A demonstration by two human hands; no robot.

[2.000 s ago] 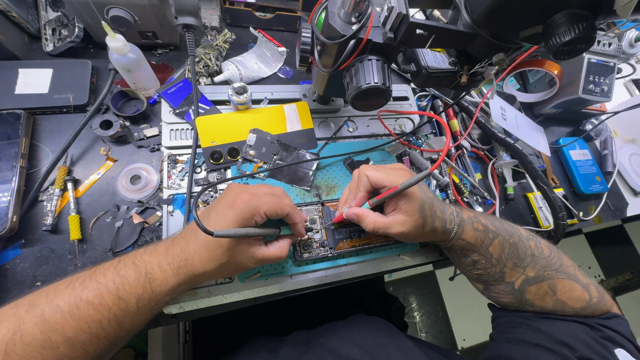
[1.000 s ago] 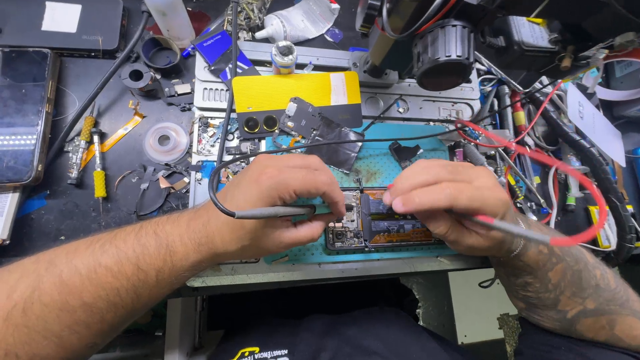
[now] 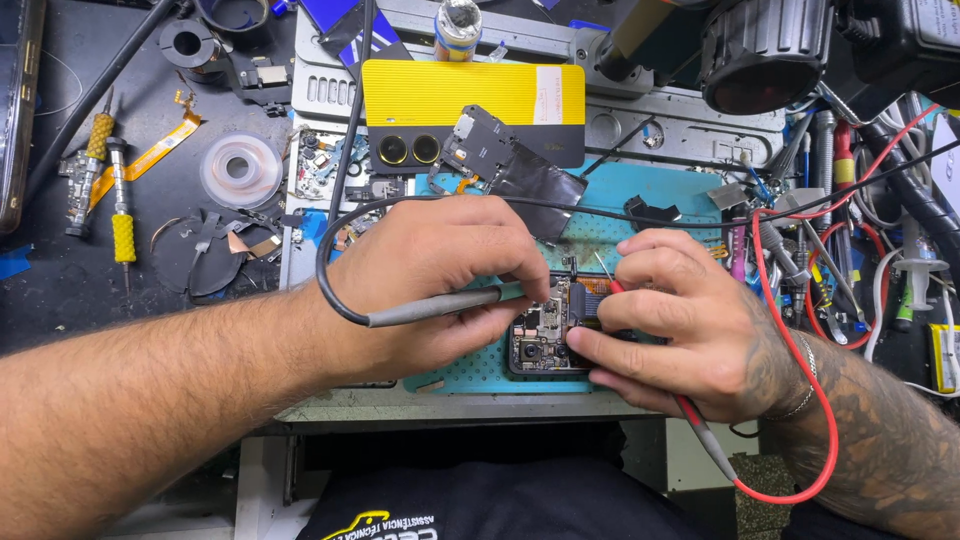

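An opened smartphone (image 3: 541, 330) lies on a teal perforated mat (image 3: 465, 367), its circuit board and camera modules exposed. My left hand (image 3: 457, 262) holds a grey test probe with a black cable (image 3: 442, 304) over the phone's left part; its tip is hidden by my fingers. In my right hand (image 3: 667, 322) is a red test probe (image 3: 705, 435), its thin metal tip pointing up and left above the phone's top edge. A fingertip of that hand rests at the phone beside the flex connector. Behind lie a yellow and black phone back cover (image 3: 472, 94) and a black shield plate with film (image 3: 487, 146).
Two yellow-handled screwdrivers (image 3: 124, 236), a clear spool (image 3: 241, 169) and orange flex cable (image 3: 150, 161) lie at left. A small jar (image 3: 457, 30) stands behind the cover. Microscope parts (image 3: 765, 56) overhang at upper right, above tangled cables and tools. The black cable crosses over both hands' area.
The right hand has turned the red probe so its cable end points down toward me and its tip is raised off the board. The left hand stays over the phone. The view has moved closer.
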